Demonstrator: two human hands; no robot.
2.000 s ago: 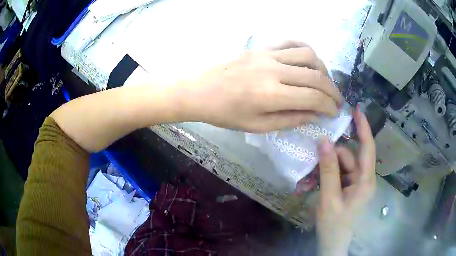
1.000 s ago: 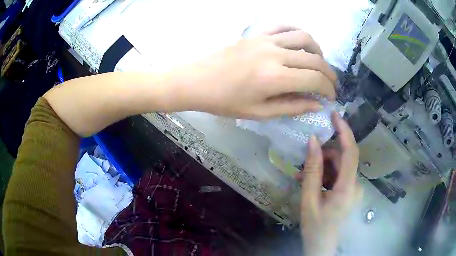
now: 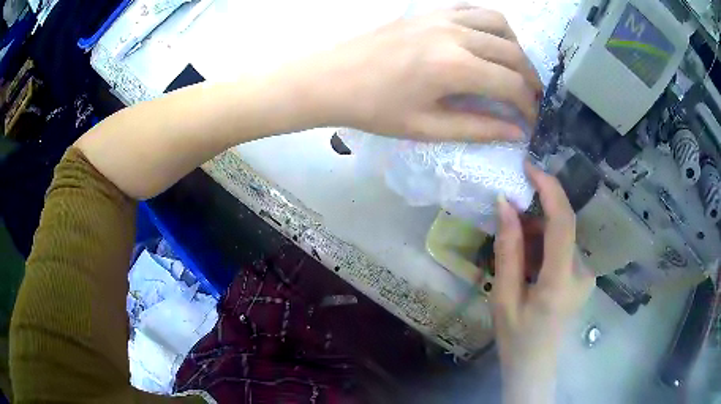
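Observation:
A white lace panel (image 3: 474,170) with a raised pattern lies at the needle area, partly over the cream machine bed cover (image 3: 454,241). My left hand (image 3: 443,75) reaches across from the left and rests over its upper side, fingers curled at the edge. My right hand (image 3: 537,252), somewhat blurred, holds its lower right edge between thumb and index finger. The sewing machine head (image 3: 624,63) is at the upper right. The needle and presser foot are dark and hard to make out beside my fingertips.
The worn table edge (image 3: 292,233) runs diagonally below my left arm. A blue bin (image 3: 186,248) with crumpled white pieces is beside the lap. Bright white cloth (image 3: 285,39) lies beyond my left arm. Thread tension springs (image 3: 686,150) are at the right.
The lace panel has shifted and bunched, showing more pattern and more of the cream cover. My left hand has moved up in the picture. My right hand still holds the edge.

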